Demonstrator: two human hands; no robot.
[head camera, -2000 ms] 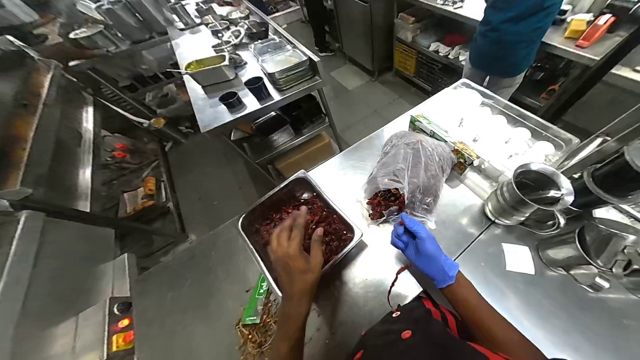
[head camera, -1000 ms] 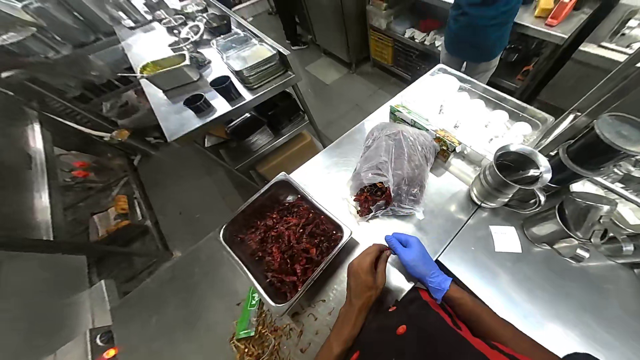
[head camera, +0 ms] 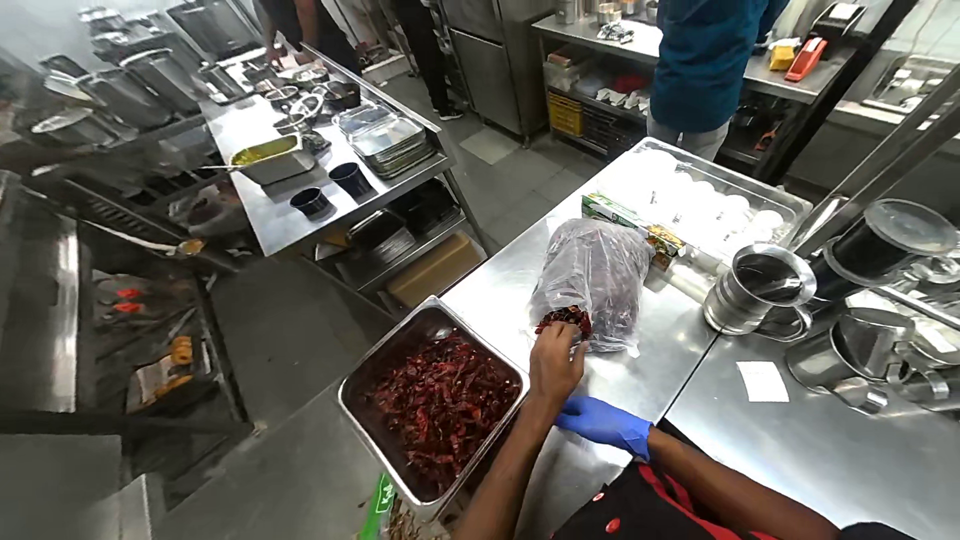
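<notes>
My bare left hand [head camera: 556, 361] is at the mouth of a clear plastic bag [head camera: 592, 277], its fingertips at the dried red chillies [head camera: 568, 321] inside. Whether it grips any is hidden. My right hand [head camera: 606, 424], in a blue glove, lies low over the steel counter just below, its fingertips partly behind my left wrist. A deep steel pan [head camera: 352, 409] of dried red chillies [head camera: 442, 405] stands left of my left forearm. Stem-like scraps [head camera: 409, 525] and a green packet [head camera: 379, 510] lie below the pan.
A clear tray of white-topped items [head camera: 780, 196] and a printed box [head camera: 630, 221] lie behind the bag. Steel jugs [head camera: 739, 300] and a white paper slip [head camera: 762, 381] are at right. Beyond stands a side table [head camera: 262, 225] with containers. A person in a teal shirt [head camera: 701, 67] stands behind.
My left hand was over the chilli pan, then beside my gloved right hand, and is now at the bag's mouth. The bag stays on the counter.
</notes>
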